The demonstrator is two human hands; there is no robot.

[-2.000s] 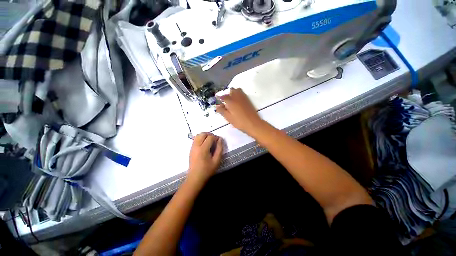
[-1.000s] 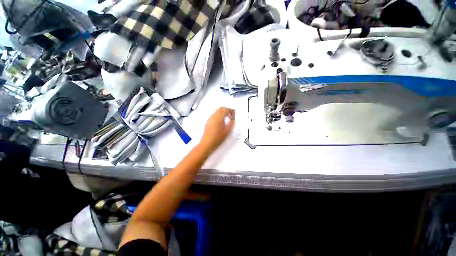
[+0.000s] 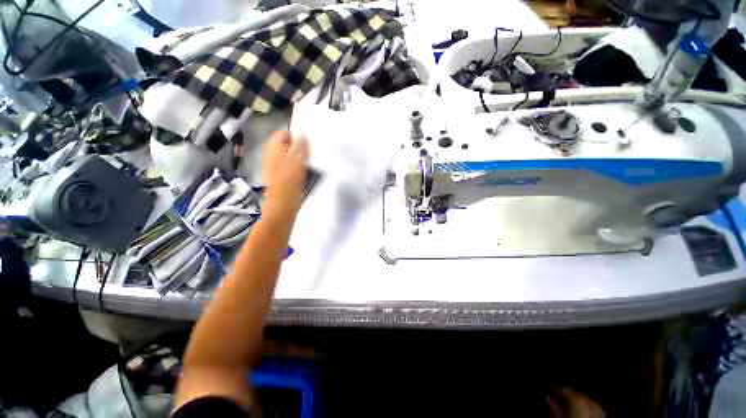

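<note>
My left hand (image 3: 286, 167) is left of the machine head, at the left edge of a pale cloth piece (image 3: 348, 147), and appears to grip it. The cloth is motion-blurred, spreads right toward the head and hides part of the table. The white and blue sewing machine (image 3: 556, 192) stands at right, with its presser foot (image 3: 421, 214) at the left end; no cloth shows under it. My right hand (image 3: 577, 404) is dim, below the table and partly cut off by the bottom edge; its fingers cannot be made out.
A tied grey bundle (image 3: 200, 233) lies left of my forearm. Checked garment parts (image 3: 270, 69) are heaped behind my left hand. A grey motor-like unit (image 3: 90, 204) stands far left. A white tray with dark items (image 3: 532, 94) is behind the machine. The table's ruler-like edge (image 3: 458, 316) runs across the front.
The view has turned left. My left hand has moved left and away from the table edge, to the pale cloth, which is now spread out. My right hand has left the needle area and is low.
</note>
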